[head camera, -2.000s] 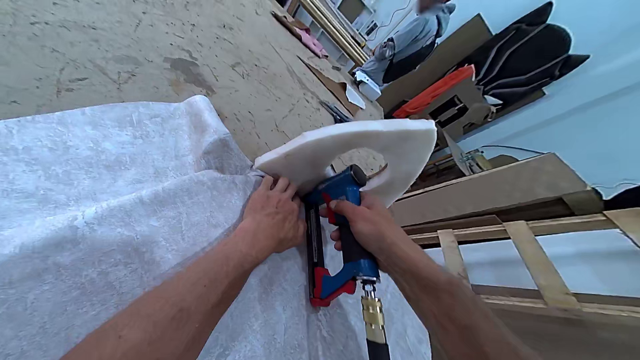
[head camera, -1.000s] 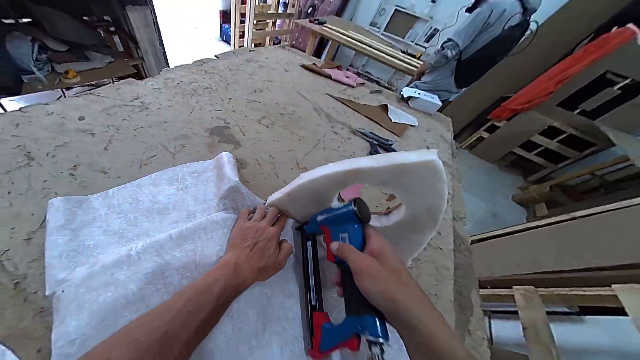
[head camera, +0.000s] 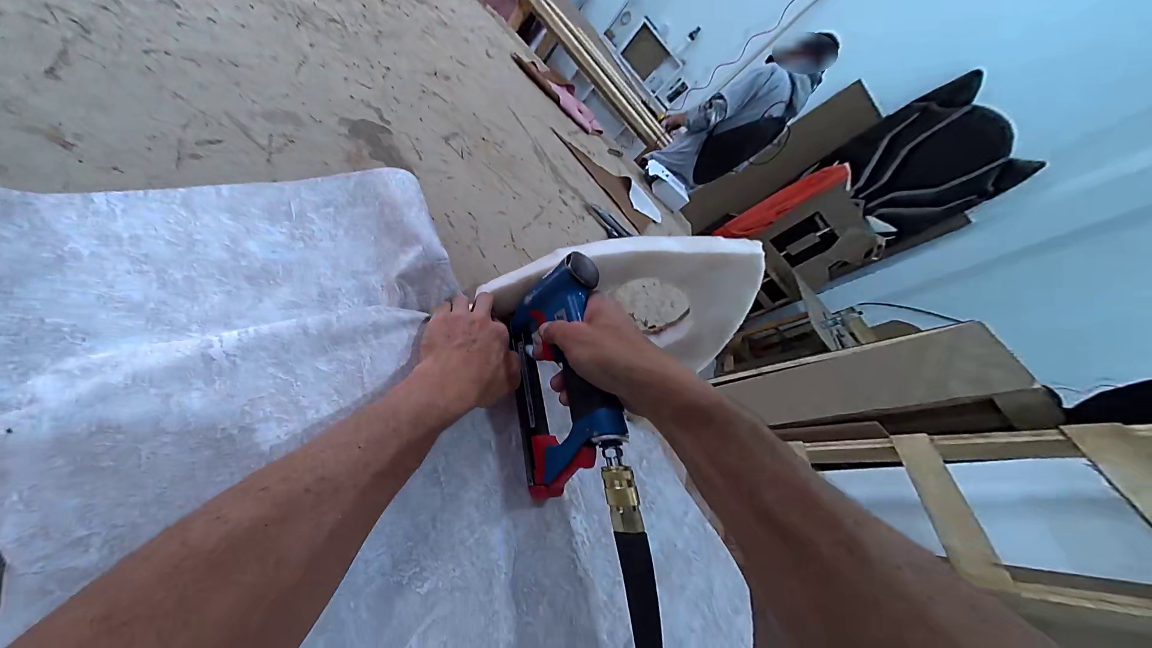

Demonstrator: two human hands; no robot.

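Observation:
My right hand (head camera: 598,346) grips a blue, red and black pneumatic staple gun (head camera: 569,432) by its handle. From its base a brass coupling (head camera: 623,495) leads to a black air hose (head camera: 639,585). The gun's nose lies against the edge of a curved, foam-padded panel (head camera: 720,288) with an oval hole; the exact contact is hidden. My left hand (head camera: 468,355) presses the pale grey fabric (head camera: 234,360) against that panel's left end, just left of the gun, fingertips at the edge. The fabric spreads over the bench and hangs in folds below my hands.
Pliers-like tools (head camera: 610,220) and a brown offcut (head camera: 612,184) lie on the scuffed worktable (head camera: 270,108). A person (head camera: 738,108) works beyond its far end. On the right stand a wooden frame (head camera: 954,513), board panels (head camera: 900,373), red material (head camera: 787,200) and black padded pieces (head camera: 945,162).
The view has tilted and swung between frames. Both hands stay at the panel's edge, the right one still holding the staple gun, the left one still on the fabric.

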